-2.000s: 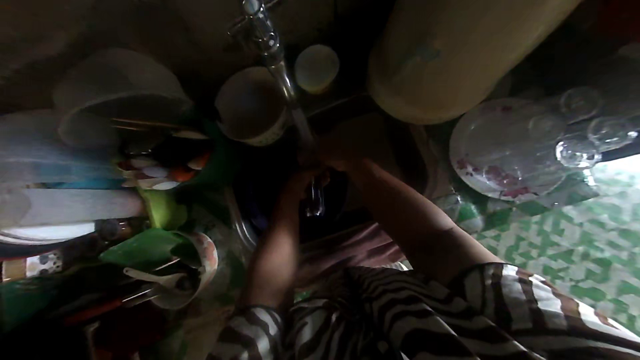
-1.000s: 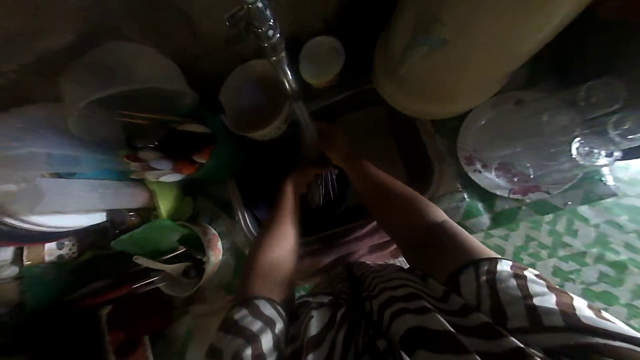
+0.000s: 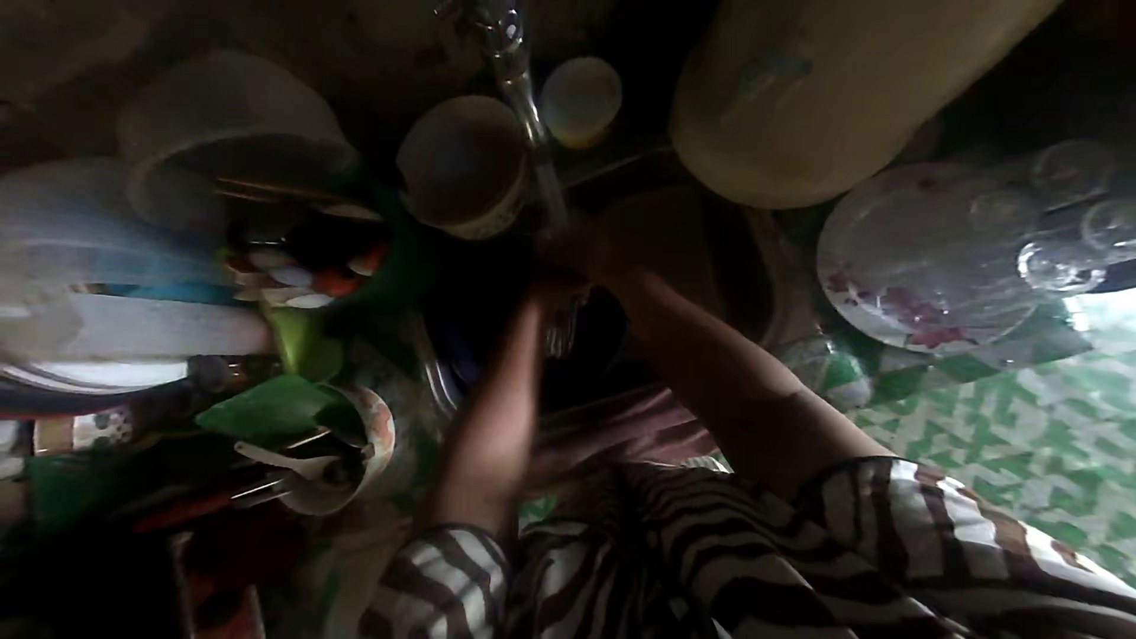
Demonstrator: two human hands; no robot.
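Note:
In the dark sink (image 3: 435, 377), my two hands are close together under the metal faucet (image 3: 524, 93). My left hand (image 3: 559, 288) is around the upper ends of several metal forks or similar utensils (image 3: 561, 333), whose shiny ends point down from it. My right hand (image 3: 581, 244) is just above and beside it, beneath the spout; shadow and blur hide its fingers, so I cannot tell what it holds. A whitish bowl (image 3: 466, 169) stands behind the left side of the sink, and a small pale cup (image 3: 581, 102) is right of the faucet.
A large pale container (image 3: 781, 106) stands behind the sink. At right, a floral plate (image 3: 923, 266) and clear glasses (image 3: 1061, 262) rest on green-patterned tile. At left are a green basin (image 3: 404, 257), a utensil holder (image 3: 377, 430) with a white spoon (image 3: 284, 461), and stacked plates (image 3: 115, 377).
My hands stay together in the sink below the faucet, with small shifts of position. The metal utensils show below my left hand in the earlier frames too.

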